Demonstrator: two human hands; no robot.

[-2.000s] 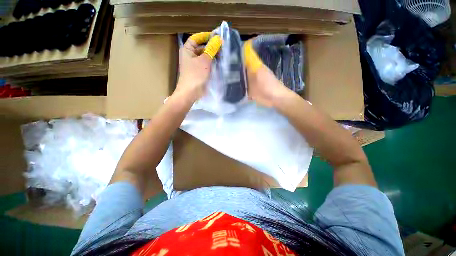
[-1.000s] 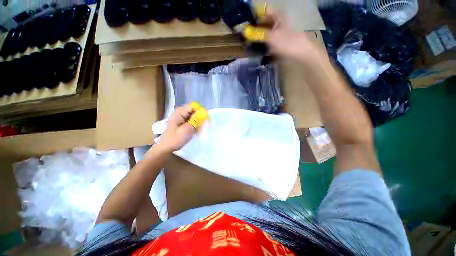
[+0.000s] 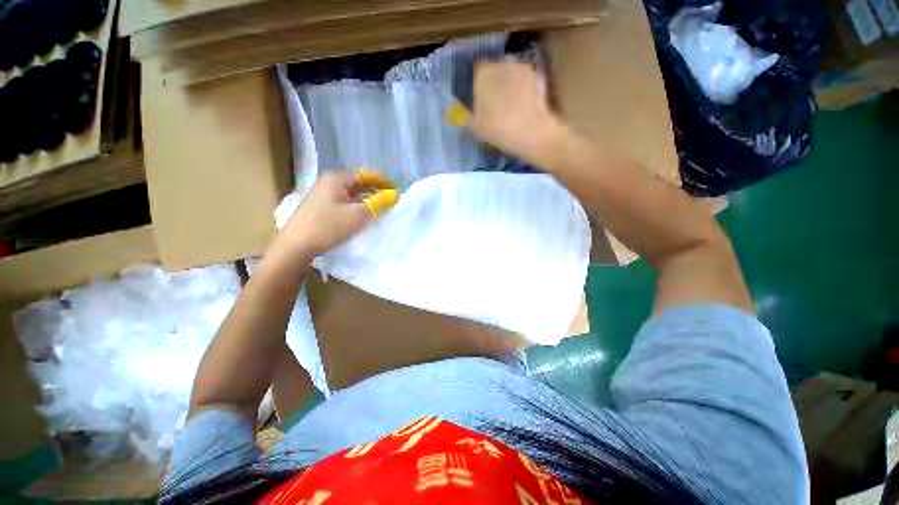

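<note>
My right hand (image 3: 508,104), with a yellow finger cot, is low over the bagged parts (image 3: 508,158) in the back right of the packing carton (image 3: 212,168). A dark shape shows at its left side, but its fingertips are mostly hidden and I cannot tell if it grips it. My left hand (image 3: 335,212), with yellow finger cots, is at the carton's near left, by the edge of the white foam sheet (image 3: 473,247). Its fingers are slightly apart with nothing visible in them. Hazy whitish film (image 3: 360,128) covers the carton's left and middle.
Cardboard sheets (image 3: 375,35) lie behind the carton. Loose black parts (image 3: 44,108) stand on another cardboard stack at upper left. Clear-white poly bags (image 3: 138,345) heap in an open box at lower left. A black bin bag (image 3: 744,133) is at right, above the green floor (image 3: 789,256).
My right hand has come from the black parts on the back stack down into the carton. My left hand stays near the foam sheet. The view has shifted, so the back stack's parts are out of frame.
</note>
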